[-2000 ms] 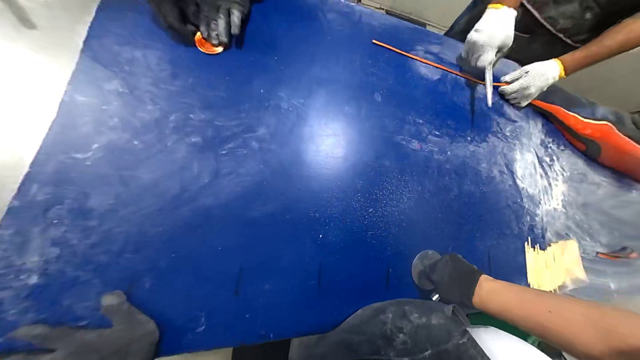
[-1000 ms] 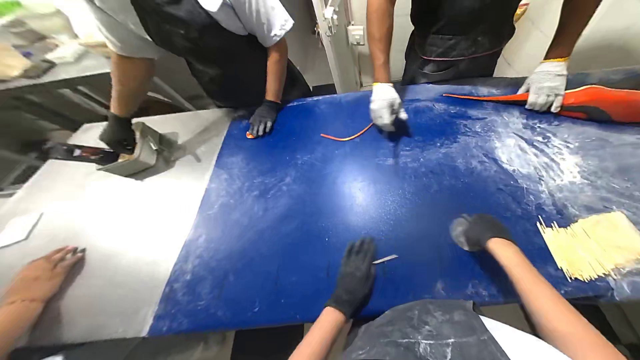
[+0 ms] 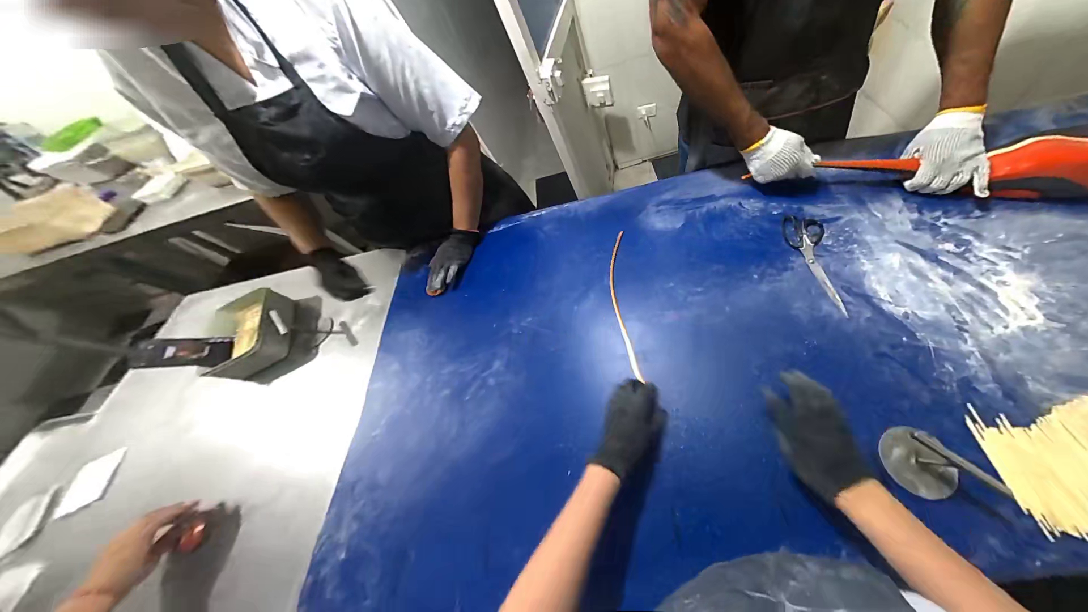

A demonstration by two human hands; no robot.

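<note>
My left hand [image 3: 630, 429], in a dark glove, grips the near end of a thin orange and white candy-like strand [image 3: 618, 308] that stretches away over the blue work surface [image 3: 510, 425]. To its right my right hand [image 3: 814, 435], gloved too and blurred, hovers with fingers spread and holds nothing. Beside it lies a round metal disc tool with a handle [image 3: 918, 463]. Scissors with black handles [image 3: 814, 259] lie farther back on the blue surface.
A bundle of pale sticks [image 3: 1041, 467] lies at right. Across the table a co-worker's white-gloved hands [image 3: 946, 153] hold a red striped mass [image 3: 1037, 166]. At left are another co-worker's dark-gloved hand [image 3: 450, 262], a metal container [image 3: 255, 336] and a bare hand [image 3: 149, 544] holding something red.
My left hand has taken hold of the strand. My right hand has let go of the disc tool. The scissors now lie on the table. The view has shifted since the oldest frame.
</note>
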